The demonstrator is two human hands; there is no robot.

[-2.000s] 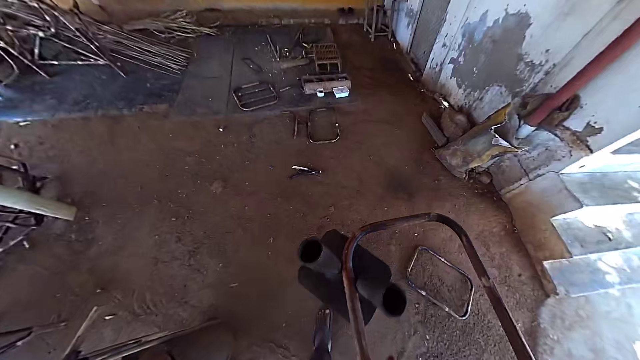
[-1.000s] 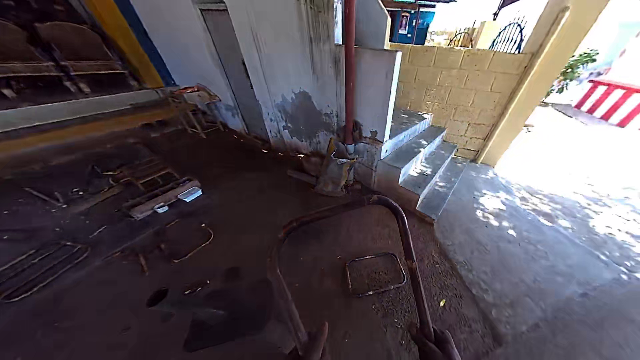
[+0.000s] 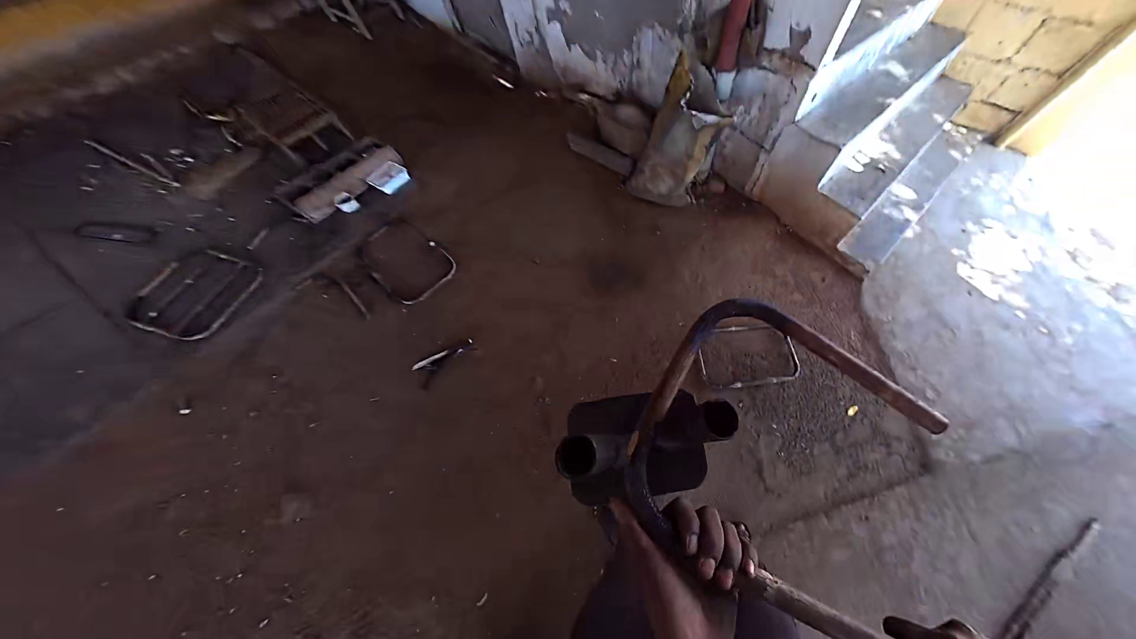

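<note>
A bent brown rod, apparently cane, curves up in a hook in front of me. My left hand is wrapped round its lower part, knuckles up. At the bottom edge, partly cut off, my right hand is at the rod's straight lower stretch. Behind the curve, a dark object with two round tube openings stands on the floor. Just beyond lies a thin rounded rectangular frame.
Slatted frame, another rounded frame and a small tool lie left on the earth floor. A low wooden piece bears small white containers. A torn sack leans by the wall; concrete steps rise at right.
The rod has tipped over to the right from its upright loop position, one end now free. The view has swung down from the yard.
</note>
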